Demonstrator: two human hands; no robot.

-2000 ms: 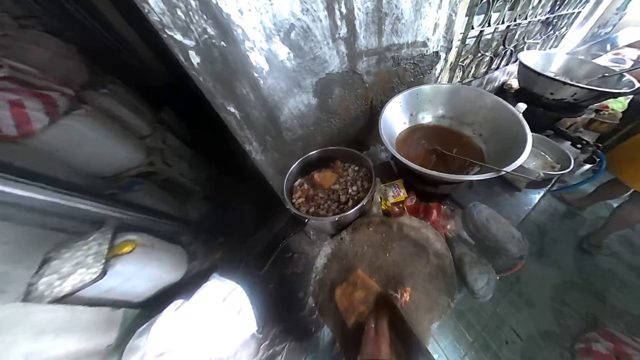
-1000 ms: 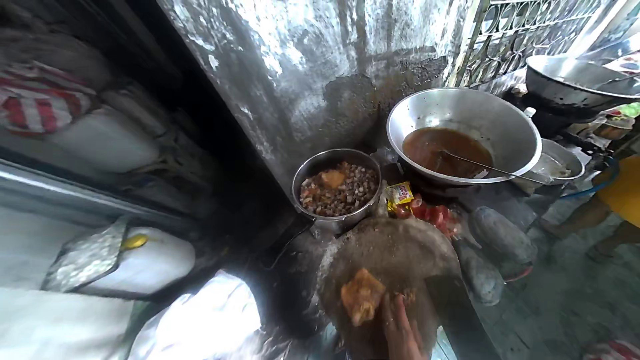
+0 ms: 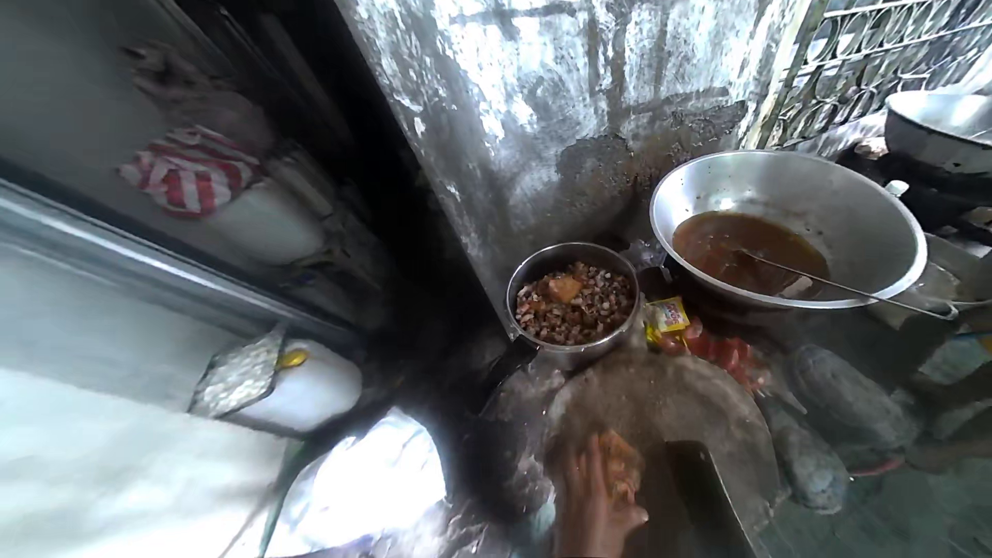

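Note:
My left hand is at the bottom of the round chopping board, its fingers along the left of a browned piece of food, probably meat, and its thumb at the lower right. The piece lies between them. To its right, the dark blade of a cleaver rests on or just over the board; its handle is out of frame. My right hand is not in view. Behind the board stands a metal pot of small chopped pieces, one larger orange-brown piece on top.
A wide metal basin holds brown liquid and a long-handled utensil. A yellow packet and red plastic packaging lie behind the board. Filled plastic bags sit to the right. The pot's black handle points toward the lower left.
My left hand was to the right of the browned piece a second ago and is now at its left, with the thumb across its lower end. The piece has turned.

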